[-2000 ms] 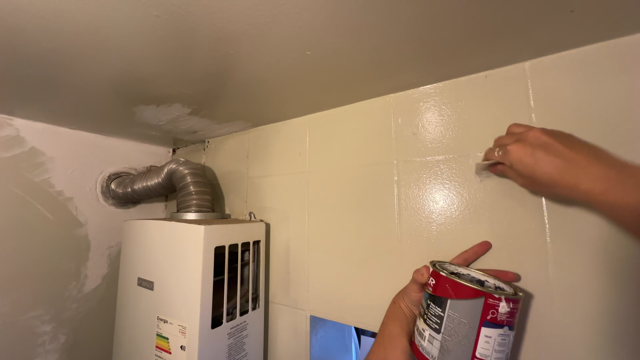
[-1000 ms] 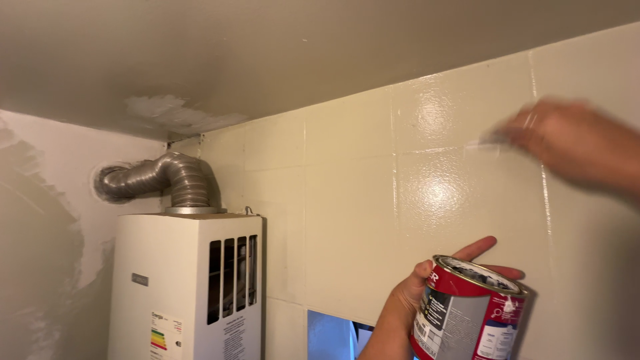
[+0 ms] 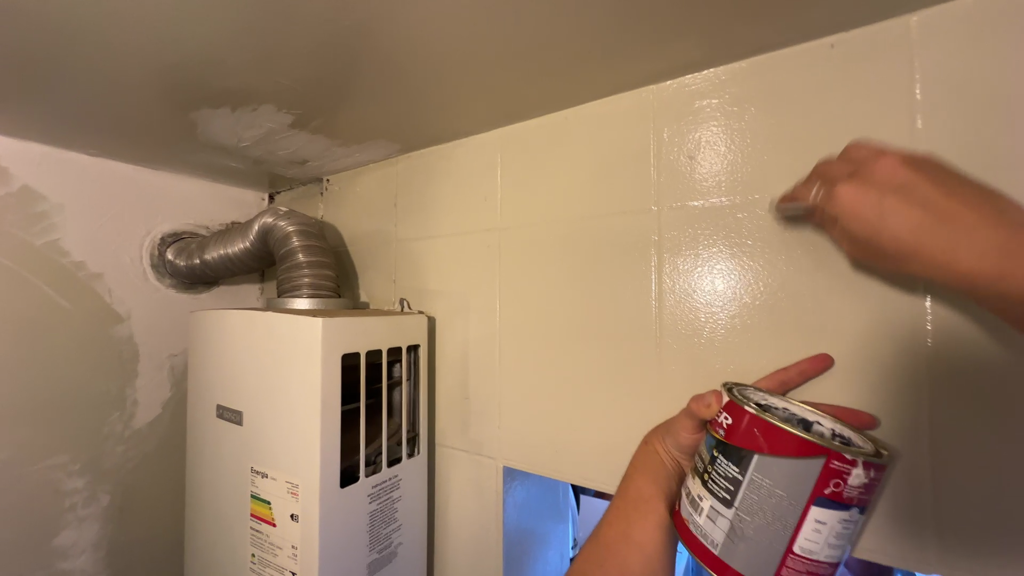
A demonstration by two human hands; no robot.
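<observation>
My left hand (image 3: pixel 680 432) holds a red and grey metal paint can (image 3: pixel 780 480) from behind and the side, at the lower right. The can is tilted, its top is open, and white material clings to the inner rim. My right hand (image 3: pixel 872 200), blurred, is at the upper right, close to the cream tiled wall (image 3: pixel 576 320). Its fingers close on a small, flat, greyish tool (image 3: pixel 792 210), too blurred to name, near a horizontal tile joint. The wall has a glossy surface with bright reflections left of this hand.
A white Bosch gas water heater (image 3: pixel 256 360) stands at the left, with a corrugated metal flue duct (image 3: pixel 272 244) running into the left wall. White patches mark the ceiling (image 3: pixel 480 64) and left wall. A bluish opening (image 3: pixel 536 520) lies below the tiles.
My right hand has stayed near the same tile joint, moving slightly, and is blurred now. My left hand still holds the can in about the same place.
</observation>
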